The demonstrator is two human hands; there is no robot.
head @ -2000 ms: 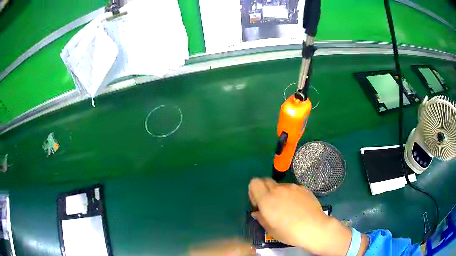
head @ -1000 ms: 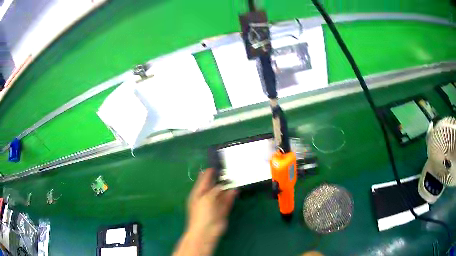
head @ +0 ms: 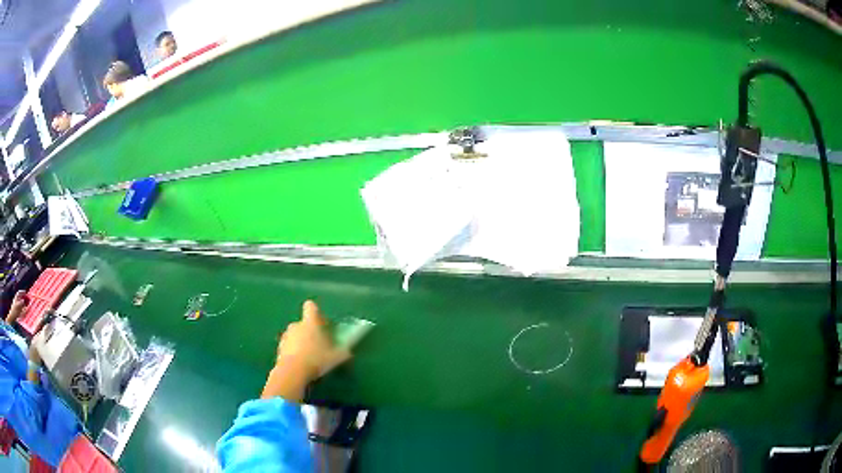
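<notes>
My left hand [head: 309, 353] is over the bench left of centre, blurred, with a small pale green board [head: 354, 333] between its thumb and fingers. My right hand is out of the picture. An open tablet assembly [head: 683, 349] lies at the right near the backboard, with a silver-white area and a green board at its right end. The orange electric screwdriver [head: 677, 402] hangs in front of it and hides part of it. A second open tablet [head: 339, 430] lies by my left sleeve, partly hidden and cut off by the bottom edge.
The screw dish [head: 703, 454] is cut off at bottom right. Small loose boards [head: 196, 306] lie on the bench at left. Beyond are plastic bags [head: 114, 344], a red crate [head: 48, 297] and another person's blue sleeve [head: 32, 393]. A black cable [head: 824, 175] loops down at right.
The view has swung left. My left hand has let go of the tablet, which lies near the backboard, and moved left to the small board. The screwdriver now hangs tilted.
</notes>
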